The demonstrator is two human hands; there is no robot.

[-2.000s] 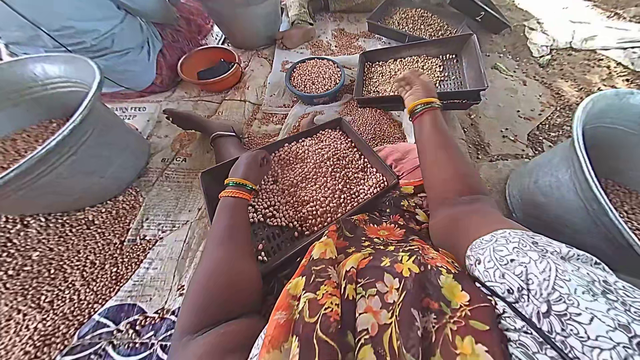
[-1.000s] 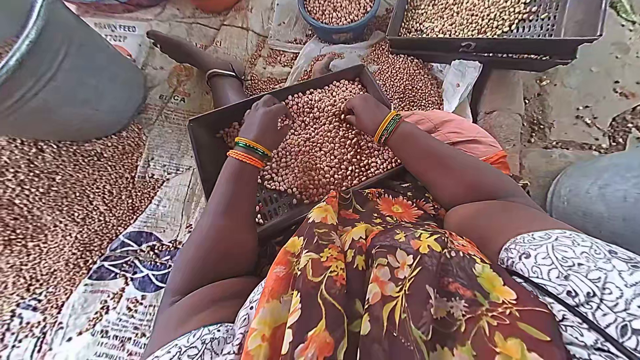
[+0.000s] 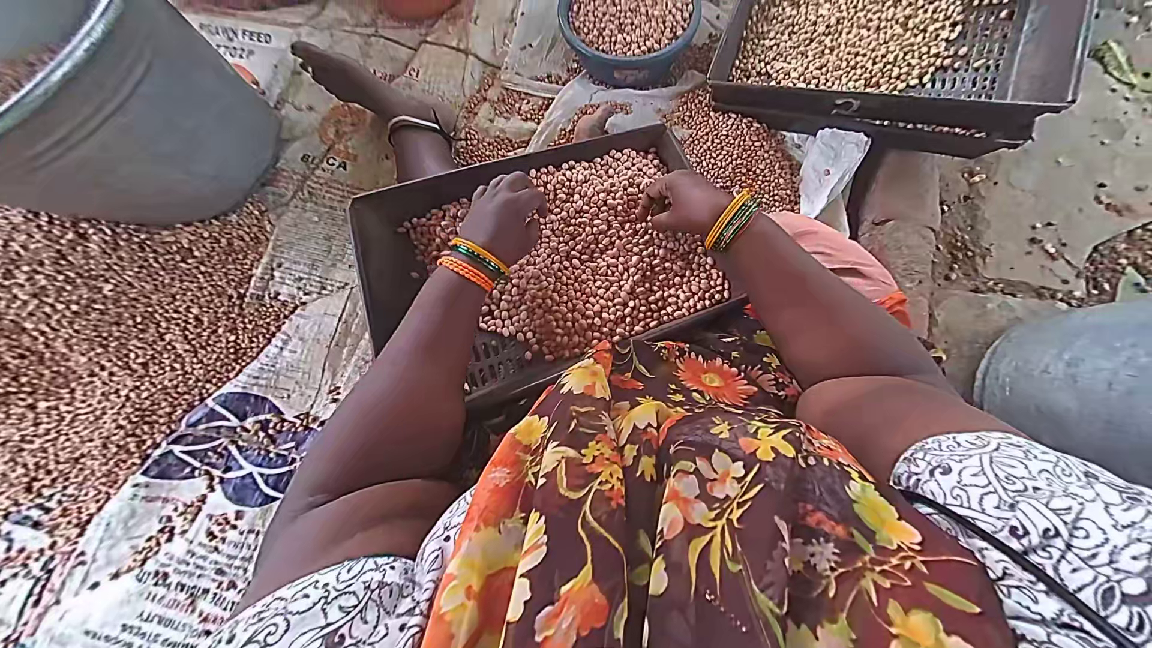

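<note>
A black plastic tray with a slotted bottom [image 3: 382, 270] rests tilted on my lap, heaped with reddish-brown nuts or seeds [image 3: 594, 261]. Over the left part of the heap is my left hand [image 3: 506, 216], its fingers curled down at the nuts; whether it pinches any is hidden. My right hand [image 3: 682, 202] is at the right side of the heap, thumb and fingers bent close to the nuts, and I cannot tell if something is between them. Bangles circle both wrists.
Beyond the tray stands a blue bowl [image 3: 630, 67] of nuts. Stacked black trays [image 3: 909, 103] with paler nuts lie at upper right. Metal tubs stand at left [image 3: 171, 126] and right [image 3: 1071, 387]. Loose nuts [image 3: 117, 333] cover printed sacks [image 3: 333, 180] at left.
My right hand was over the paler nuts in the upper right tray two seconds ago and is now over the tray on my lap. The view has shifted down.
</note>
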